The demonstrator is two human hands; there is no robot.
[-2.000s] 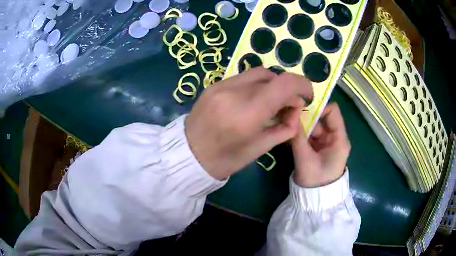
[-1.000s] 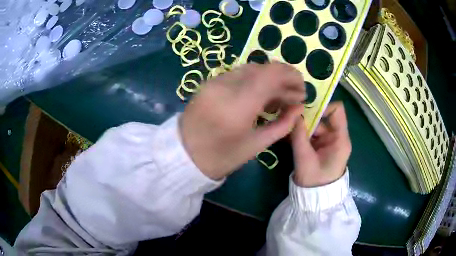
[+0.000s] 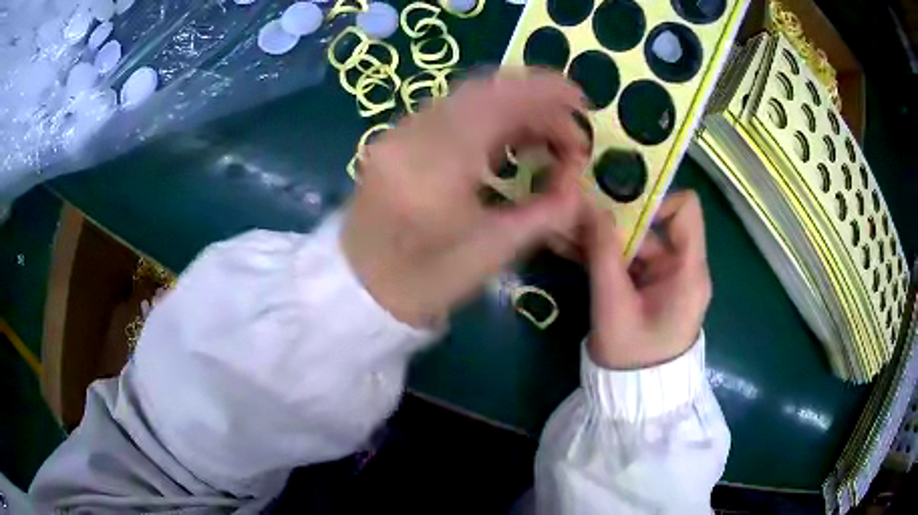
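A pale-yellow die-cut adhesive sheet point(image 3: 634, 60) with rows of dark round holes slants up out of the top of the view. My right hand point(image 3: 649, 292) pinches its near end between thumb and fingers. My left hand point(image 3: 473, 191) is blurred and covers the sheet's lower left side. Its fingers are curled, with the tips close to my right thumb. A bit of yellow shows in the gap between its fingers; whether it is gripped is unclear. One yellow liner ring point(image 3: 534, 307) lies on the table below my hands.
Loose liner rings point(image 3: 372, 75) and white discs point(image 3: 301, 18) lie at the upper left, beside a shiny clear plastic bag point(image 3: 60, 111). A fanned stack of sheets point(image 3: 805, 201) curves at the right. Brown cartons stand at the left point(image 3: 75, 302) and upper right point(image 3: 846, 60).
My left hand has moved up and left along the sheet and is more blurred, uncovering another hole near the sheet's lower end. My right hand has kept its hold, nearly still.
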